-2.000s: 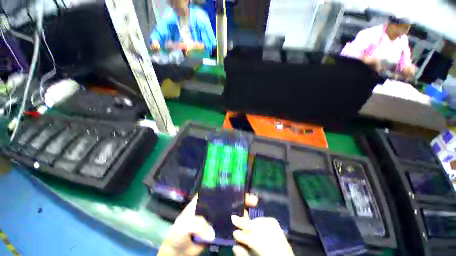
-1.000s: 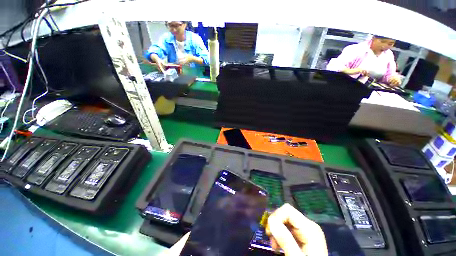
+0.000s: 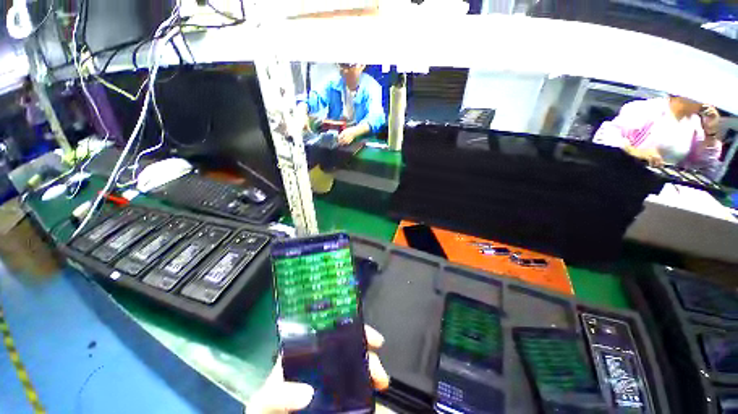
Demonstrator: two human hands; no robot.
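Observation:
My left hand (image 3: 279,394) holds a black smartphone (image 3: 322,323) upright at the bottom centre, thumb on its left edge, fingertips on its right. Its screen shows rows of green blocks above a dark lower part. My right hand is not in view. Beyond lies a black foam tray (image 3: 395,303). Two phones with dim green blocks, one in the middle (image 3: 471,340) and one further right (image 3: 558,364), lie in it. An open-back phone (image 3: 617,360) lies in its right slot. Part of another dark phone shows behind the held one.
Left is a tray of open-back phones (image 3: 224,263), with a keyboard (image 3: 212,194) and mouse behind. An orange mat (image 3: 526,271) holds a black phone and small plugs. Behind stands a tall black tray stack (image 3: 518,182). More dark phones are right. A metal post (image 3: 287,154) and two people are beyond.
The view has turned left, so the bench appears further right. The held phone's screen has gone from dark to green blocks and stands more upright. My right hand has left the picture.

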